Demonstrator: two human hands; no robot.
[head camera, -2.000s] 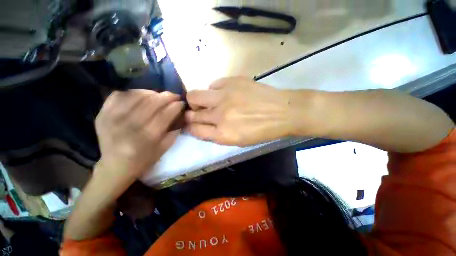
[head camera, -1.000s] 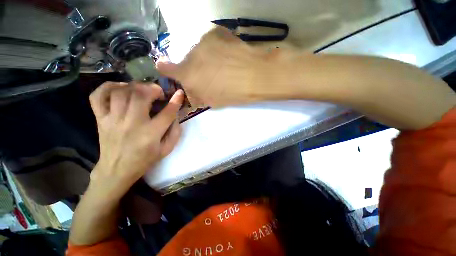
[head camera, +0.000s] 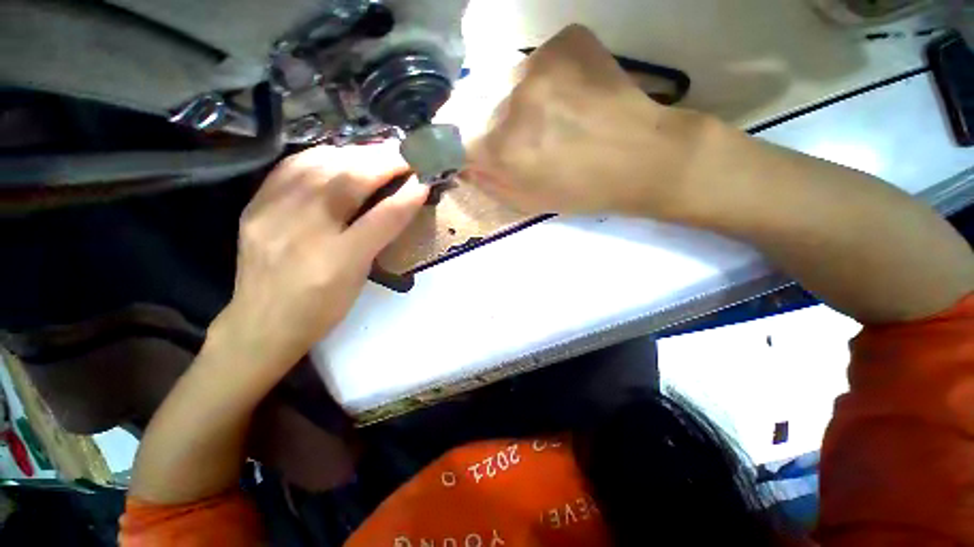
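Observation:
The black garment (head camera: 139, 251) hangs at the left, with a brown band (head camera: 96, 374) lower down. My left hand (head camera: 310, 230) pinches a dark fabric edge between thumb and fingers beside the needle area. My right hand (head camera: 577, 128) is just right of the greenish-grey rounded tab (head camera: 434, 151), its fingers bent down at the machine bed; its fingertips are hidden, so what it holds cannot be told. The sewing machine's round tension disc (head camera: 406, 86) sits above the tab.
Black thread snips (head camera: 664, 77) lie on the beige bed behind my right hand, partly covered. A dark phone-like rectangle (head camera: 954, 88) lies at the far right. The white tabletop (head camera: 513, 299) has a worn front edge. The wearer's orange top (head camera: 470, 497) is below.
The view has shifted, so the machine head shows farther right. My hands were together on the fabric at the bed's edge; now they are up at the needle area, slightly apart.

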